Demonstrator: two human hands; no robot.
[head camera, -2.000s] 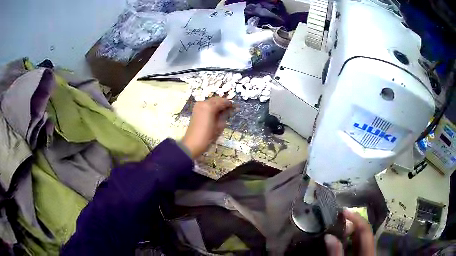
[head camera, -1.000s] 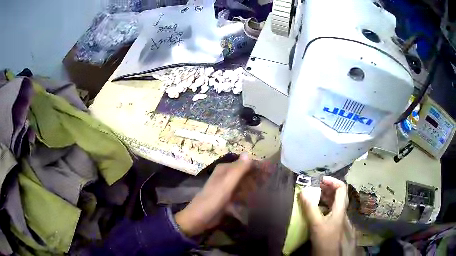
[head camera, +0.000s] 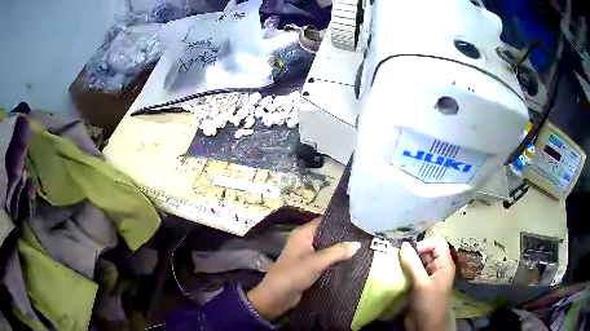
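The white JUKI machine head (head camera: 440, 136) stands over the work. A garment with dark ribbed fabric (head camera: 333, 278) and a lime-green panel (head camera: 380, 284) lies under it, at the small metal clamp (head camera: 380, 245). My left hand (head camera: 294, 268) holds the ribbed fabric, its thumb flat on top near the clamp and its fingers partly hidden by the cloth. My right hand (head camera: 430, 278) pinches the lime panel's edge just right of the clamp. The needle is hidden by the head.
Small white pieces (head camera: 242, 111) lie on the dark table patch. A marked plastic bag (head camera: 207, 55) is behind them. A grey-brown and lime garment heap (head camera: 71, 207) is at left. A control panel (head camera: 555, 161) is at right. More cloth (head camera: 517, 317) lies at lower right.
My left hand has come from the white pieces to the ribbed fabric. My right hand has moved up beside the clamp. Ribbed fabric and lime panel now lie under the head. The view has shifted.
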